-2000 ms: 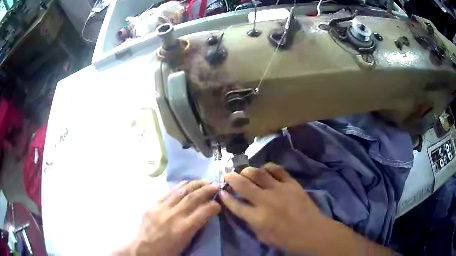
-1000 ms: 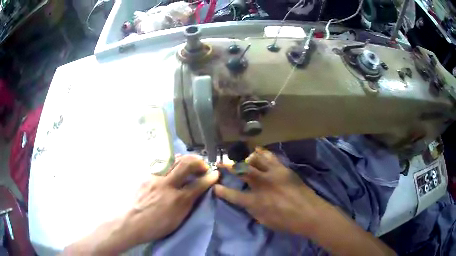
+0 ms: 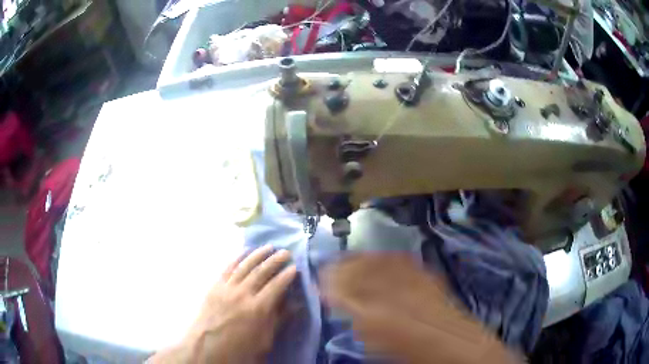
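Note:
The blue-grey garment (image 3: 491,277) is bunched under the arm of the cream-beige sewing machine (image 3: 427,153) and hangs toward me. A smoother strip of it runs under the presser foot (image 3: 311,225). My left hand (image 3: 249,302) lies on the cloth left of and in front of the foot, fingers extended and slightly apart, not closed round anything visible. My right hand (image 3: 391,298) is motion-blurred over the cloth right of the foot. Its fingertips are unclear, so I cannot tell whether it grips the cloth.
The white table (image 3: 142,234) extends left of the machine, with a pale yellow oval piece (image 3: 249,192) beside the head. A small parts tray (image 3: 601,261) is at the right end. A white bundle (image 3: 245,46) lies behind. Part of a red-brown stool (image 3: 35,313) shows lower left.
Both hands have drawn back from the needle area toward me. The right hand has become blurred. The garment on the right is bunched closer together, and the machine bed shows behind the foot.

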